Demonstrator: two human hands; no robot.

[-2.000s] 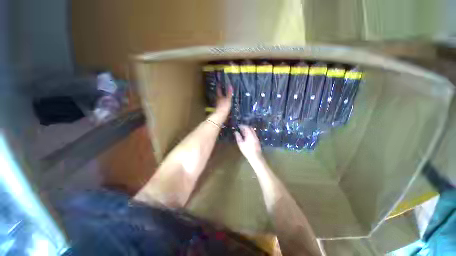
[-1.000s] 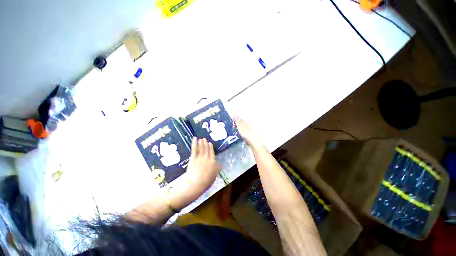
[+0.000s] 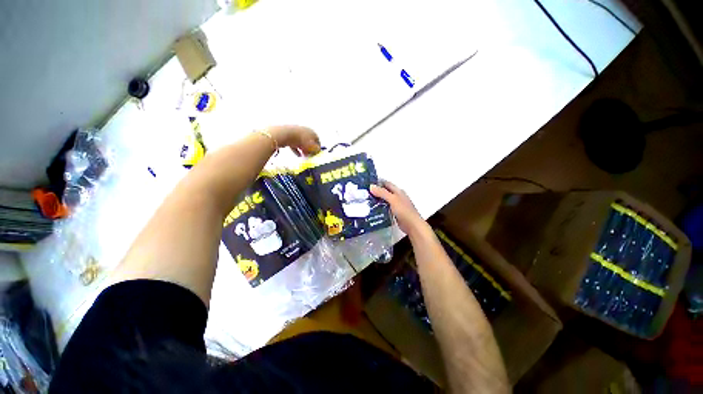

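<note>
Several black retail boxes with yellow tops and "MUSIC" lettering stand together near the table's front edge. One front shows at the left (image 3: 262,235), another at the right (image 3: 354,198), with thin box edges between them. Clear film (image 3: 320,271) hangs from their lower edges. My right hand (image 3: 395,204) holds the right side of the right box, fingertips on its front. My left hand (image 3: 297,141) is curled over the yellow tops at the back; its fingertips are partly hidden, so its hold is unclear.
Blue pens (image 3: 408,78) lie on a white pad. A yellow item (image 3: 193,150), a tape roll (image 3: 203,101) and a brown block (image 3: 194,58) are at back left. Cartons with bagged boxes (image 3: 628,265) stand on the floor at right, near a black round base (image 3: 613,137).
The view has gone from inside a carton to the table. Since one second ago, my left hand has moved from the boxes' front to their tops. The boxes are tilted differently and more film shows.
</note>
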